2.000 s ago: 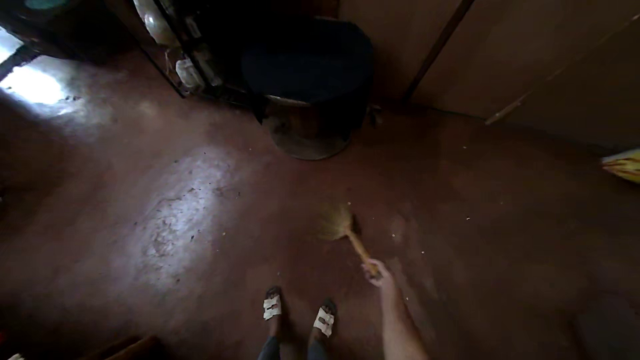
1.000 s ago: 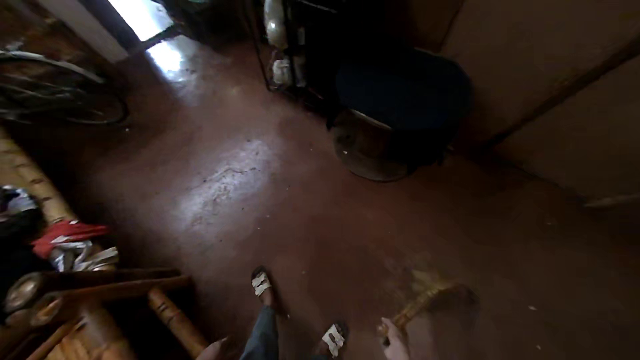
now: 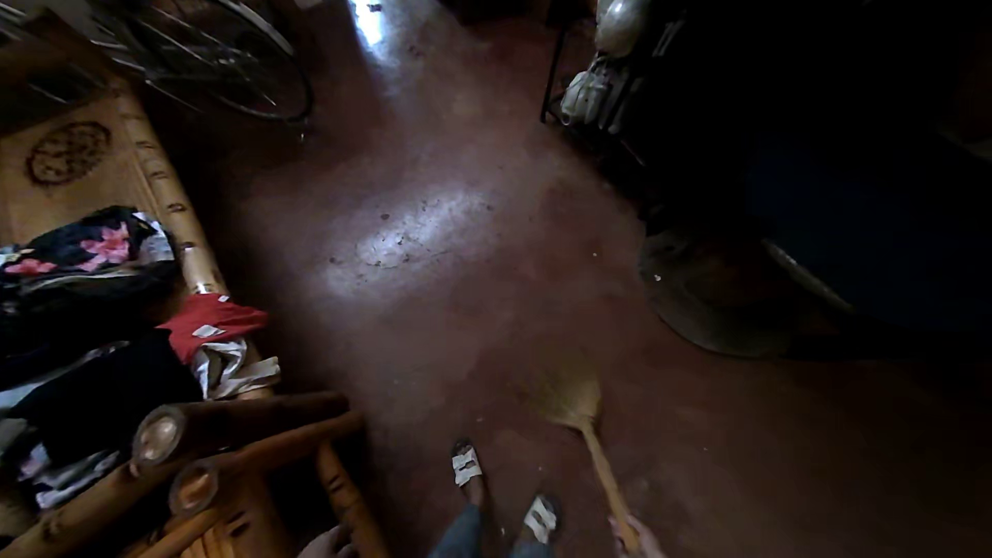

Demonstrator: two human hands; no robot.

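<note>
My right hand (image 3: 639, 539), at the bottom edge, is closed around the handle of a soft broom (image 3: 572, 399). The broom's fan of bristles rests on the reddish floor, ahead of my feet, and points up and to the left. My left hand (image 3: 325, 544) shows only in part at the bottom edge, beside a leg of the bamboo seat (image 3: 260, 457); its fingers are blurred, and whether it touches the seat is unclear. White-strapped sandals (image 3: 540, 518) are on my feet, left of the broom handle.
Clothes lie on the bamboo bench, among them a red cloth (image 3: 213, 319). A bicycle wheel (image 3: 225, 58) stands at the upper left. To the right are a dark metal rack (image 3: 552, 77) with bags and a round base (image 3: 717, 310) under a dark blue object.
The view has swung left, bringing the bench and bicycle in. The broom's bristles, pointing right one second ago, now point up and left. My right hand has kept its hold.
</note>
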